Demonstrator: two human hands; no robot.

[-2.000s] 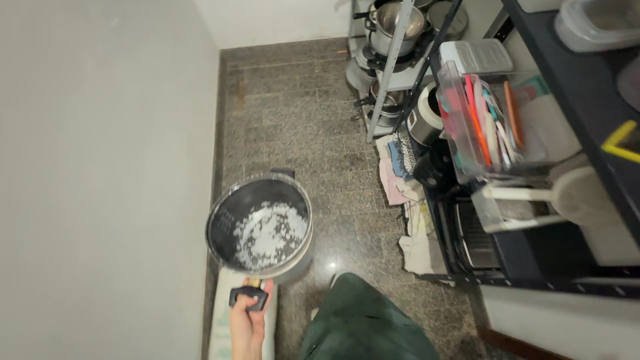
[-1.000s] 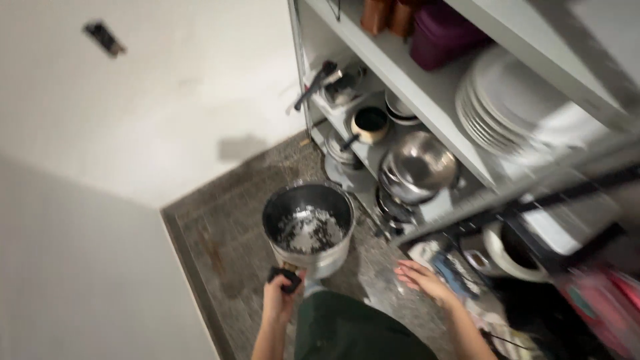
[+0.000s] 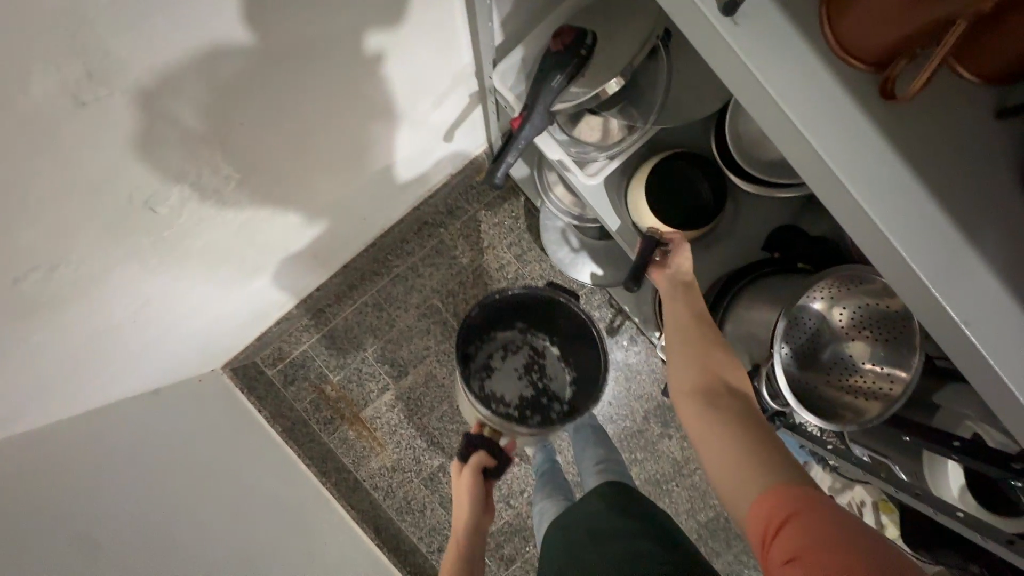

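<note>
My left hand (image 3: 480, 472) grips the dark handle of a deep pot (image 3: 532, 364) with a black inside and a light outside. White grains, which look like rice, cover much of the pot's bottom. To the upper right, my right hand (image 3: 670, 260) reaches to a shelf and is at the black handle (image 3: 642, 261) of a small cream saucepan (image 3: 640, 192) with a dark inside. Its fingers are around the handle's far side, partly hidden. The saucepan stands on the shelf beside stacked round pans (image 3: 764, 148).
A steel colander (image 3: 850, 348) lies on the shelf at right. Glass lids (image 3: 596, 132) and a black-handled pan or lid (image 3: 544, 104) jut out at its left end. Brown cups (image 3: 896, 32) stand above. White walls (image 3: 200, 264) meet the stone floor (image 3: 376, 376) at left.
My right hand has moved from open over the floor to the saucepan's handle on the shelf. My left hand still holds the pot. The view has turned toward the shelves.
</note>
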